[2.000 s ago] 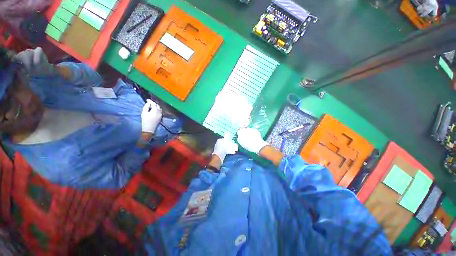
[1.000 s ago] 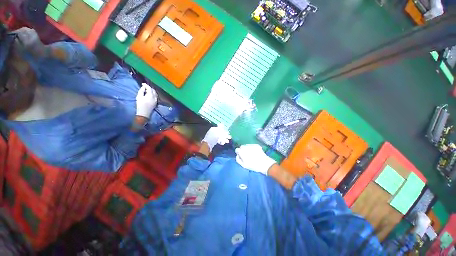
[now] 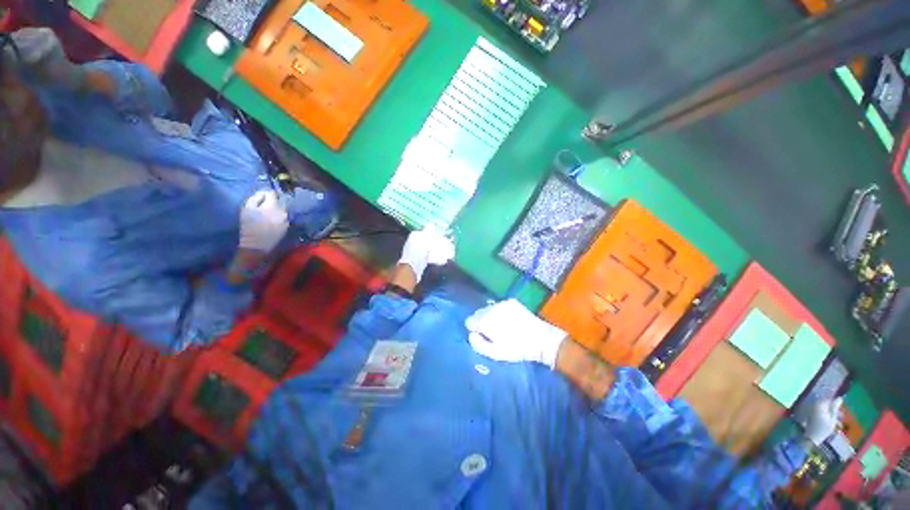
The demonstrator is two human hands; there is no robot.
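A long row of overlapping light-green strips (image 3: 464, 125) lies on the green bench, washed out by glare in its lower half. My left hand (image 3: 427, 251), white-gloved with curled fingers, is at the near end of the row; whether it holds anything is too small and blurred to tell. My right hand (image 3: 514, 334), white-gloved, is in front of my smock, off the bench and apart from the left; its fingers are bunched and I cannot tell if something thin is in them. A speckled screw tray (image 3: 559, 214) with a marker pen (image 3: 567, 226) on it lies to the right.
An orange fixture (image 3: 624, 289) stands right of the screw tray, with a black screwdriver (image 3: 688, 319) beside it, then a red-edged tray (image 3: 750, 289). Another orange fixture (image 3: 374, 75) is upper left. A worker's gloved hand (image 3: 262, 221) is at left. Red trays (image 3: 309, 289) are below the bench.
My right hand has drawn back from the strips towards my body and away from my left hand. The clear plastic seen over the strips' right side no longer shows there. The view has shifted.
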